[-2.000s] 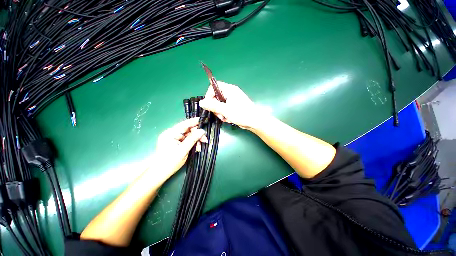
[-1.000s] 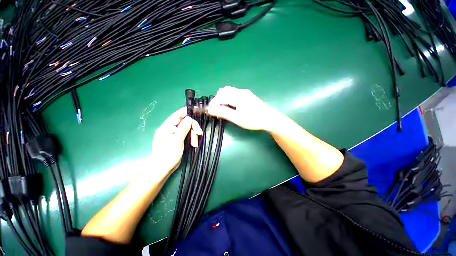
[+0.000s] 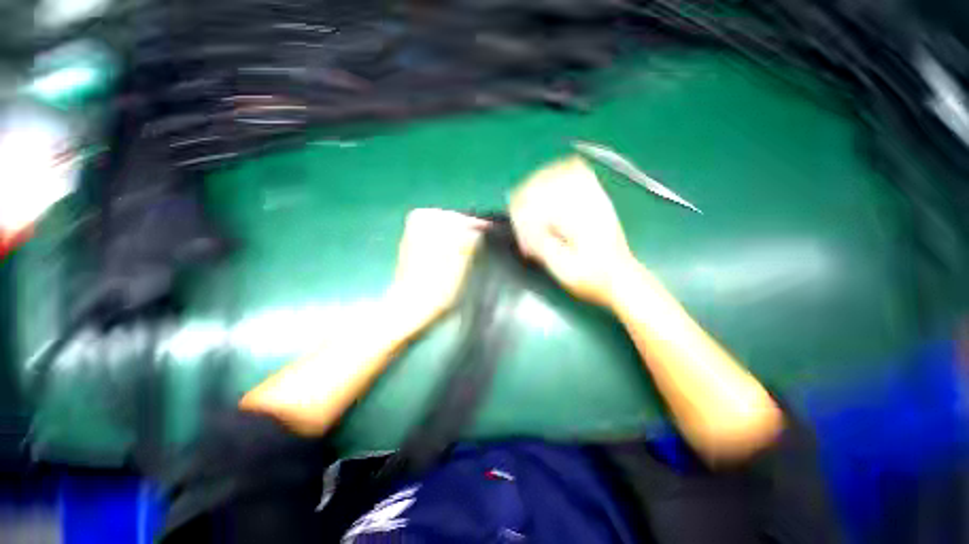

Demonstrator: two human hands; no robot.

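The picture is blurred by motion. A bundle of black cables (image 3: 475,351) runs from between my hands down toward my body. My left hand (image 3: 438,260) grips the bundle's upper end from the left. My right hand (image 3: 571,228) is closed at the right side of the same end. The connector ends are hidden or too blurred to tell apart. A slim silvery craft knife (image 3: 638,175) lies alone on the green table (image 3: 733,287), just beyond my right hand and not touched by it.
A blurred heap of black cables (image 3: 351,64) spans the far side and continues down the left. More dark cables lie at the far right. A blue bin (image 3: 893,436) is beyond the table edge at the lower right, and another blue patch (image 3: 106,510) shows lower left.
The knife has left my right hand and lies on the table. Both hands now meet at the bundle's upper end. The view has swung, and the hands appear further right.
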